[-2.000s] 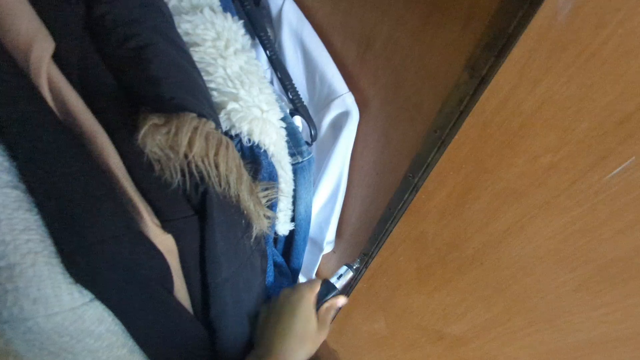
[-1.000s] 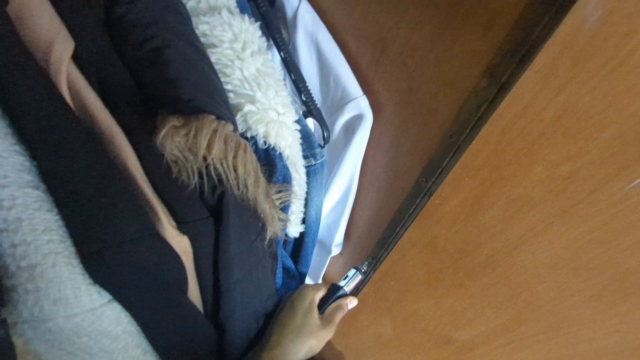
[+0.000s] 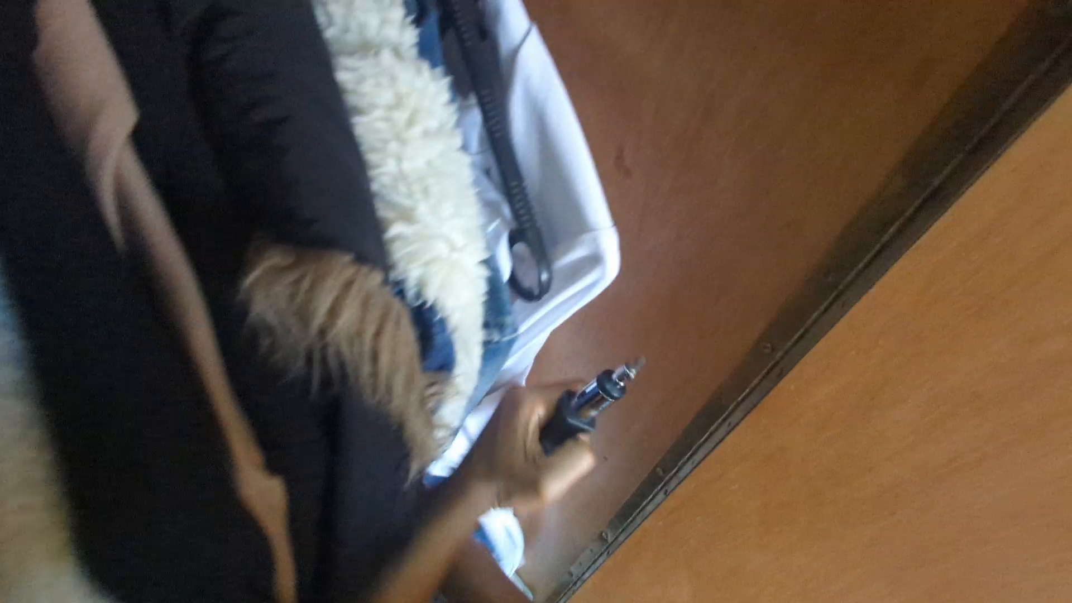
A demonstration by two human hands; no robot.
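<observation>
My left hand [image 3: 532, 448] is closed around the black handle of a short screwdriver [image 3: 599, 395], low in the middle of the view. The tool's metal tip points up and right and stands apart from the long dark metal strip [image 3: 758, 364] with its screw heads. White cloth [image 3: 565, 167] and the white fleece trim [image 3: 419, 184] hang just above and left of the hand. The forearm, blurred, comes in from the bottom edge. My right hand is not seen.
Hanging clothes fill the left side: a dark coat [image 3: 276, 142], brown fur trim [image 3: 343, 318] and a tan strip of cloth [image 3: 193, 318]. A black strap or hanger-like piece [image 3: 502, 159] hangs by the white cloth. A wooden panel [image 3: 904, 419] lies right of the strip.
The screwdriver's tip was at the dark metal strip in both earlier frames. My left hand has drawn it away from the strip, still holding it. The view has shifted.
</observation>
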